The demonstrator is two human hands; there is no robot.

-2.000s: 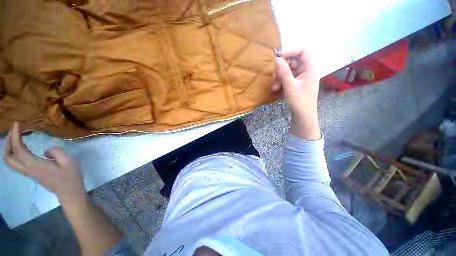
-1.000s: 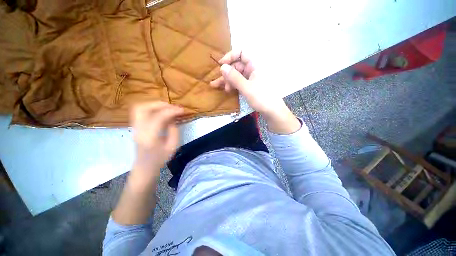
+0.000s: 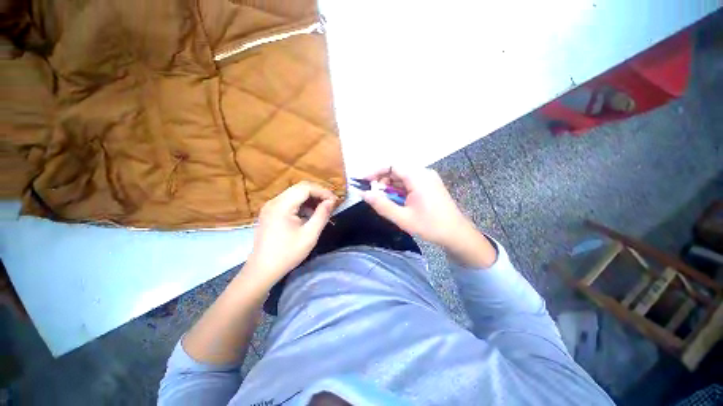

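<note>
The tan-brown padded jacket (image 3: 182, 119) lies on the white table, its quilted panel at its right side. A pale metal zip (image 3: 265, 41) crosses its upper right part. My left hand (image 3: 295, 226) pinches the jacket's lower right corner between thumb and fingertips; a fine thread seems to hang there. My right hand (image 3: 416, 202) holds the thread snips (image 3: 384, 190), with dark blades and a blue and pink body. The blades point left at the corner, just right of my left fingertips. A small dark thread or cord (image 3: 179, 161) lies on the jacket.
The white table's front edge (image 3: 158, 300) runs diagonally in front of my body. A red tray (image 3: 634, 87) with things in it is beyond the table edge at the right. A wooden rack or stool (image 3: 646, 293) is on the speckled floor at the lower right.
My left hand has moved right to the jacket's corner and pinches it. My right hand has moved down beside it, with the snips now showing. The jacket's zip shows more fully.
</note>
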